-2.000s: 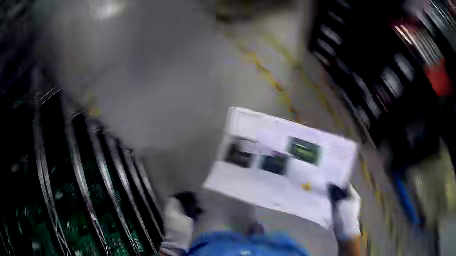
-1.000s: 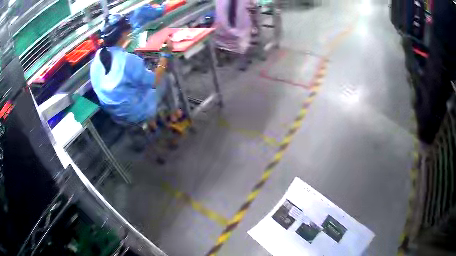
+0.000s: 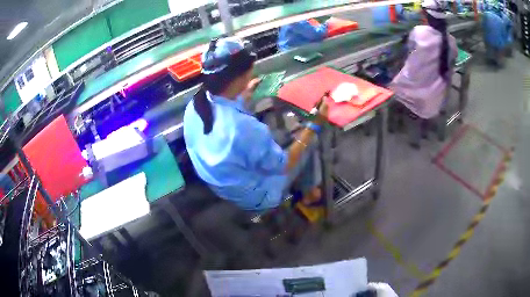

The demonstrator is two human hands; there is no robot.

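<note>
The white instruction sheet (image 3: 255,282) shows at the bottom edge of the head view, with a picture of a green board on it. Its lower part is cut off by the picture's edge. My right hand (image 3: 376,289), in a white glove with a dark fingertip, is at the sheet's right corner and holds it. Only the top of this hand shows. My left hand is not in the picture.
A seated person in blue (image 3: 238,151) works at a red-topped table (image 3: 308,93) ahead. A green bench (image 3: 165,168) with a white sheet is at left. Wire racks (image 3: 35,249) stand at lower left. Yellow-black floor tape (image 3: 465,238) runs at right.
The view has swung left and up toward the seated worker and benches. The sheet now lies lower in view, with my right hand visible at its corner; my left hand has left the picture.
</note>
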